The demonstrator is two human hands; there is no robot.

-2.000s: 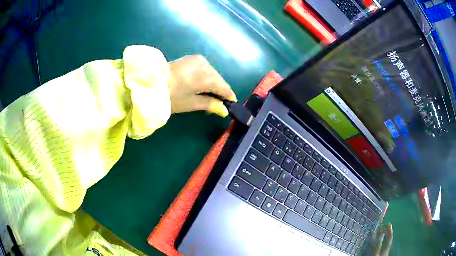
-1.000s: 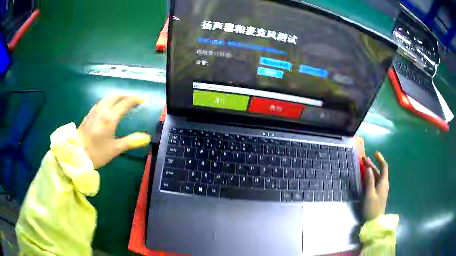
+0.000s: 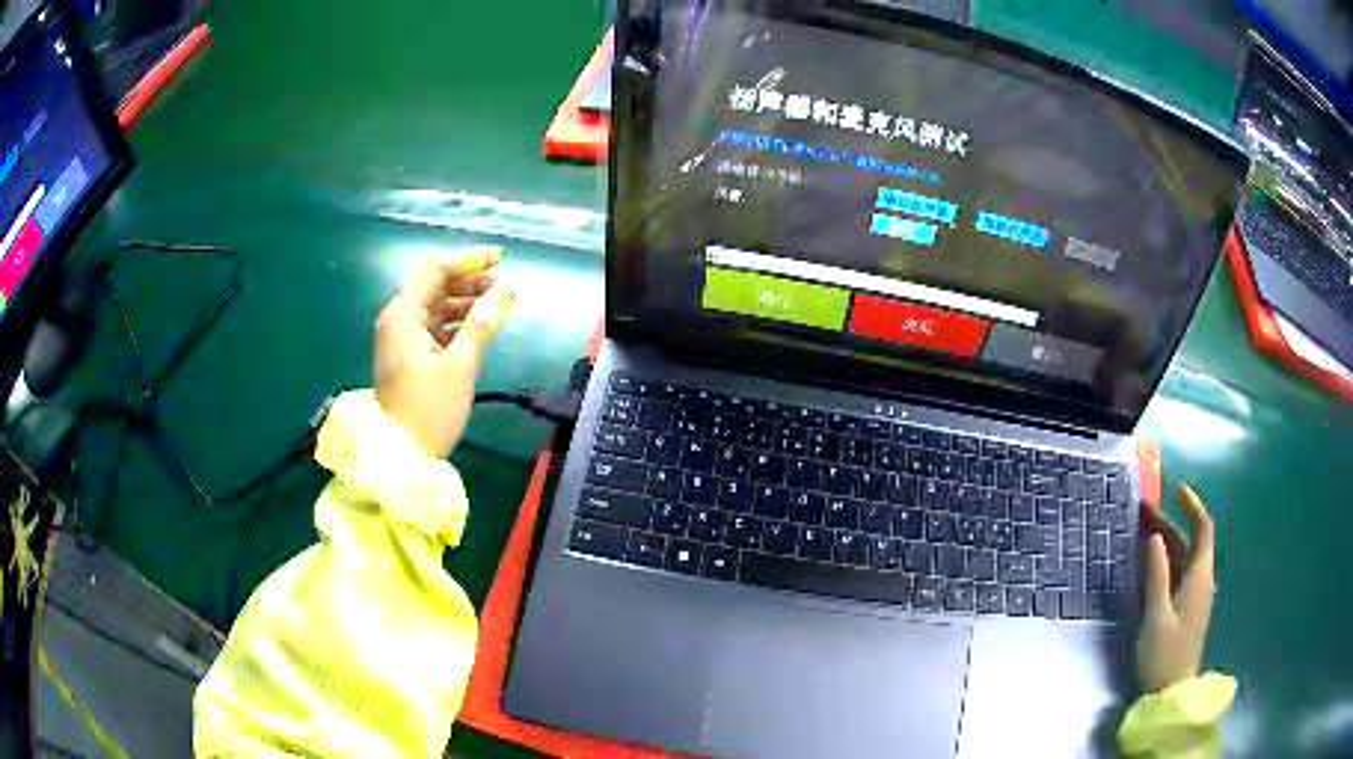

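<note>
The open laptop point(image 3: 772, 638) faces me on an orange-red pad point(image 3: 509, 630). Its dark screen point(image 3: 920, 193) shows a Chinese title with green and red buttons. A black cable plug point(image 3: 561, 398) sits at the laptop's left side, its lead passing behind my left wrist. My left hand point(image 3: 433, 349), with yellow finger covers, is raised left of the laptop, fingers bent and thumb apart, with nothing visible in it. My right hand point(image 3: 1180, 586) is beside the laptop's right edge, fingers apart; its palm side is partly hidden.
Another laptop point(image 3: 1306, 252) on an orange-red pad stands at the right. A monitor point(image 3: 52, 178) is at the far left. Black cables point(image 3: 186, 445) lie on the green surface point(image 3: 312, 89). A side bench point(image 3: 112, 653) with yellow strips is at the lower left.
My left hand has let go of the black plug, which stays at the laptop's left side. The view has turned and shifted left, bringing in the monitor. My right hand remains at the right edge.
</note>
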